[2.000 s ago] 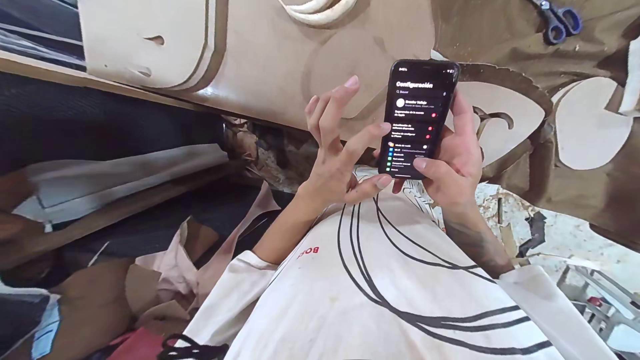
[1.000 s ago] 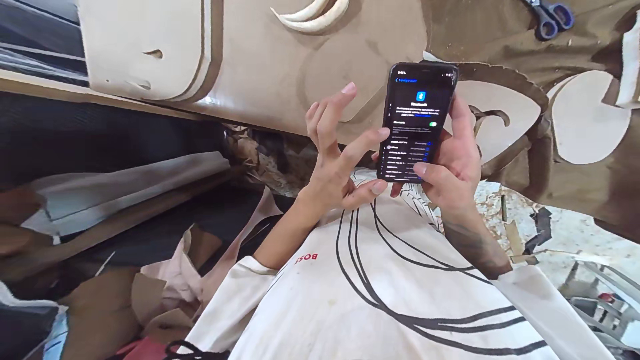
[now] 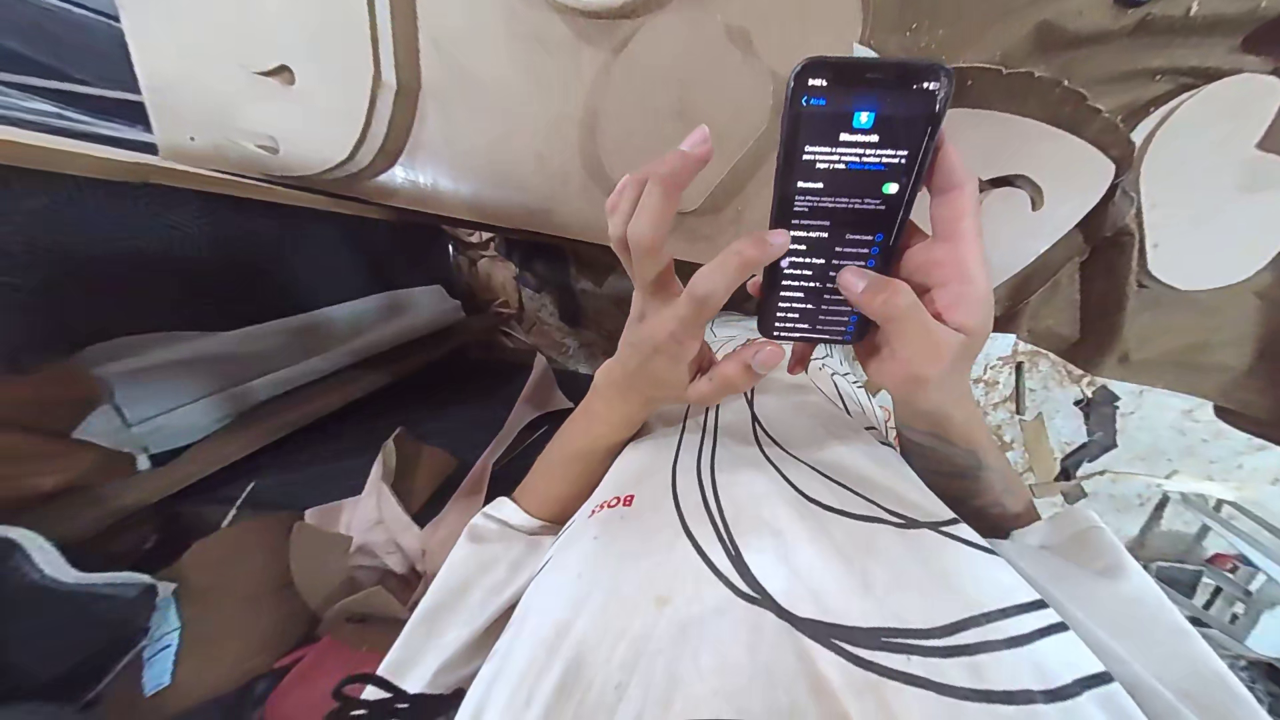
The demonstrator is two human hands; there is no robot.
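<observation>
My right hand [image 3: 925, 290] holds a smartphone [image 3: 855, 190] in a dark case upright, with its thumb over the lower part of the lit screen. The screen shows a settings list with a green toggle. At the phone's left edge is my left hand [image 3: 670, 290], fingers spread, the index fingertip at the side of the screen and the thumb just below the phone's lower left corner. It grips nothing. Whether the index fingertip touches the glass, I cannot tell. The fingers behind the phone are mostly hidden.
Beyond the hands lies a worktable [image 3: 500, 120] with cut pale panels [image 3: 250, 80] at left and rounded pale pieces [image 3: 1215, 180] on brown material at right. Fabric or leather scraps [image 3: 385, 520] lie at lower left. A metal frame [image 3: 1210, 560] stands at lower right on the littered floor.
The phone's screen has switched from a general settings list to a Bluetooth page, which has stayed on since the middle frame. Both hands hold nearly the same pose.
</observation>
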